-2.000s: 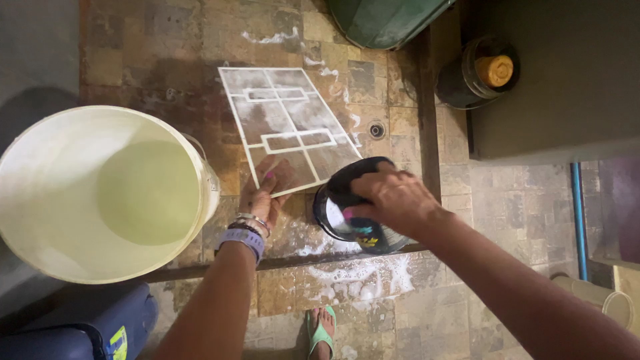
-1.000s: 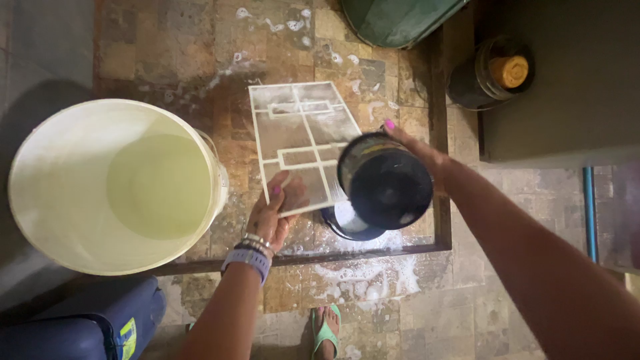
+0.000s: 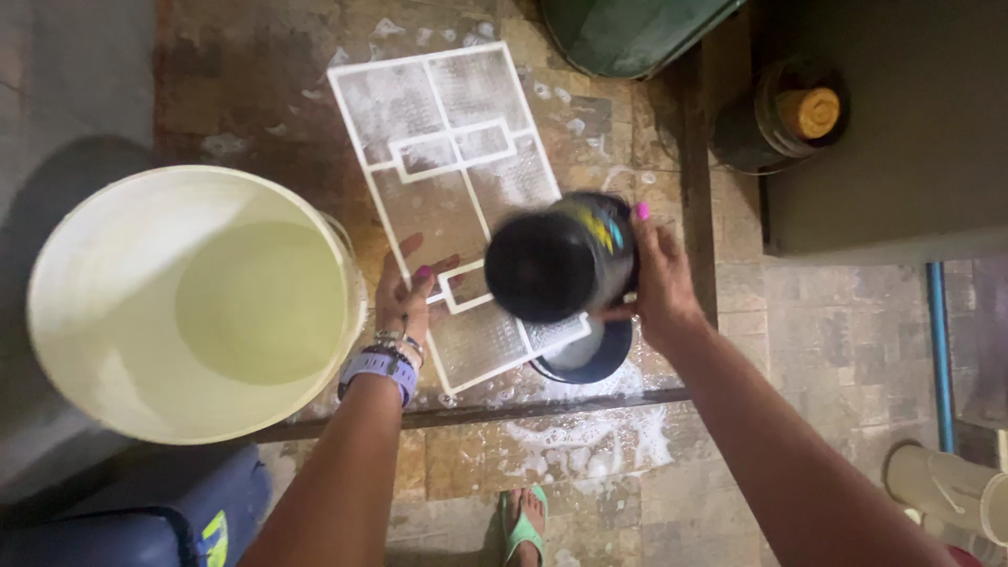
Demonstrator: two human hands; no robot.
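My left hand [image 3: 405,291], with a lilac watch and bracelets at the wrist, grips the left edge of a white-framed mesh screen [image 3: 465,177]. The screen is wet and tilted over the tiled floor. My right hand [image 3: 661,276] holds a small black bucket [image 3: 543,264] with a yellow and blue print, blurred and tipped over the screen's lower right part, which it partly hides. Below it, another dark round container [image 3: 602,354] with whitish suds stands on the floor, partly covered by the screen's corner.
A large cream bucket [image 3: 63,346] holding pale liquid stands at left, a dark blue container [image 3: 134,504] below it. A low ledge [image 3: 551,405] crosses the floor, with suds [image 3: 591,453] beyond it. At upper right are a green container [image 3: 622,35] and a dark bucket [image 3: 748,130] holding something orange.
The black bucket has moved left over the screen from its right edge, and its printed side has come into view. More of the screen shows above my left hand than one second ago.
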